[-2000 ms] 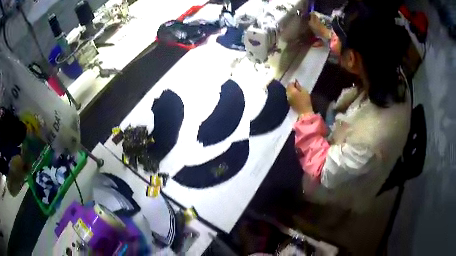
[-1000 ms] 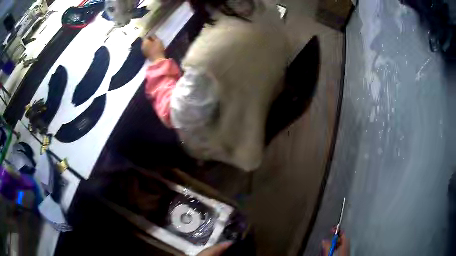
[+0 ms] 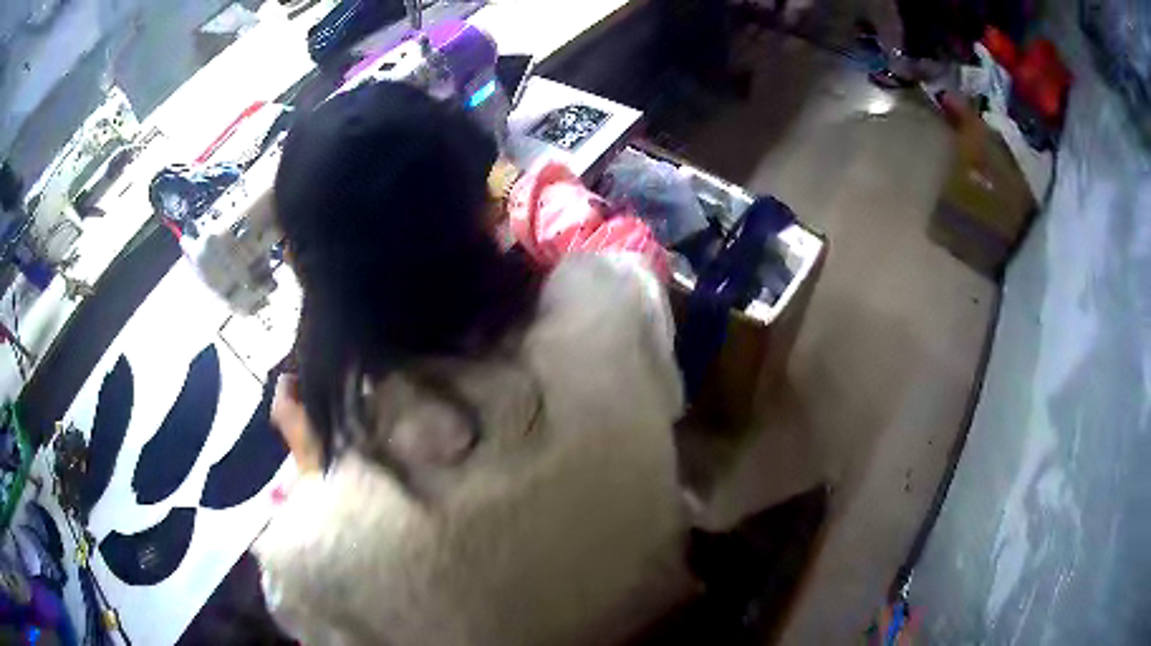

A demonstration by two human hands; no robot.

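Observation:
Several dark crescent-shaped cut panels (image 3: 177, 423) lie spread on the white table (image 3: 189, 615) at the left; the lowest one (image 3: 149, 545) bears a small faint mark. A heap of loose labels (image 3: 68, 461) lies beside them at the far left. My right hand (image 3: 881, 623) is small, blurred and cut off by the bottom edge at the right. It is closed around the blue-handled scissors (image 3: 897, 620), far from the panels. My left hand is out of the picture.
A seated person (image 3: 492, 480) with a pink sleeve covers the centre. A white sewing machine (image 3: 234, 259) and one with a purple end (image 3: 461, 57) stand beyond. A white-rimmed box (image 3: 795, 288) holds dark cloth. A carton (image 3: 978, 196) stands on the floor. A wall runs along the right.
The view has swung right, then up; the panels now show farther left. The seated person leans over the table, one arm extended toward the purple-ended machine. My left hand's fingers have left the bottom edge.

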